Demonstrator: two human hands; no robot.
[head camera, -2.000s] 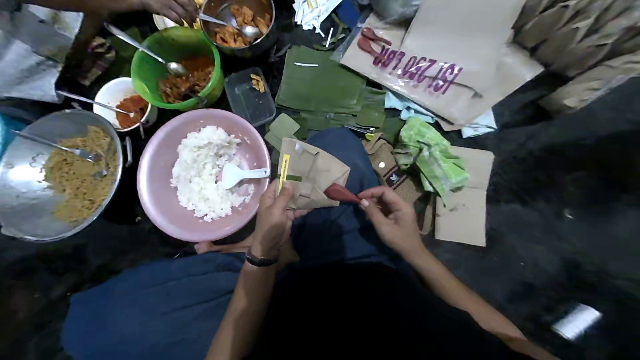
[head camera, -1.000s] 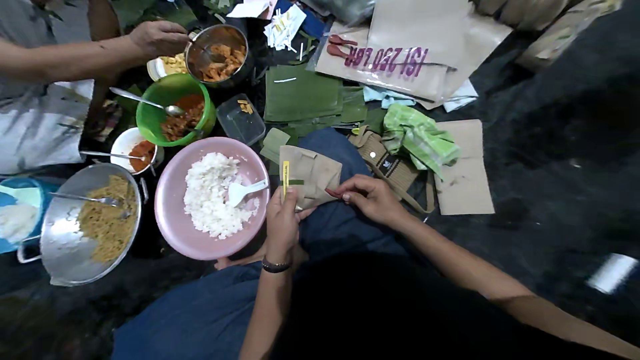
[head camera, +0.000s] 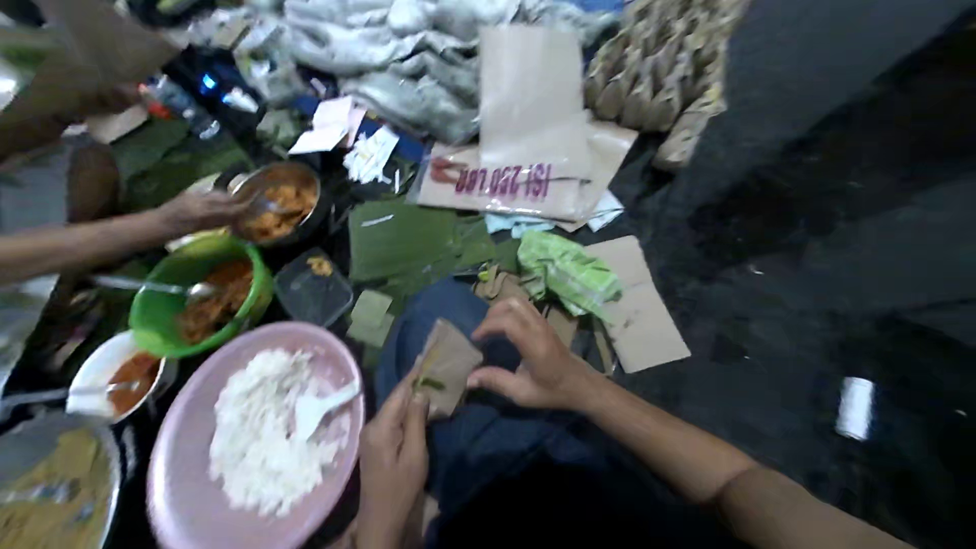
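Observation:
A folded brown paper packet (head camera: 450, 364), with a strip of green at its lower part, is held at its left side by my left hand (head camera: 398, 446). My right hand (head camera: 534, 354) is at the packet's right side, thumb and fingers spread apart, with nothing seen between them. Left of my left hand stands a pink plastic basin (head camera: 171, 465) of white rice (head camera: 267, 435), with a white rice paddle (head camera: 322, 409) resting in it. Cut banana leaves (head camera: 404, 240) lie beyond my knee, and a crumpled green plastic bag (head camera: 568, 271) lies on a brown paper sheet (head camera: 648, 313).
A green bowl (head camera: 263, 286), a white bowl (head camera: 84, 381), a clear plastic box (head camera: 313, 293) and a large metal pan (head camera: 114, 488) stand at left. Another person's hand (head camera: 206, 212) is at a metal bowl (head camera: 309, 221) of food. Printed brown papers (head camera: 534, 99) lie beyond the leaves.
The red thing at my right fingers in the earlier frames is no longer seen there. My right fingers have spread apart, and the packet looks more folded. The view has shifted.

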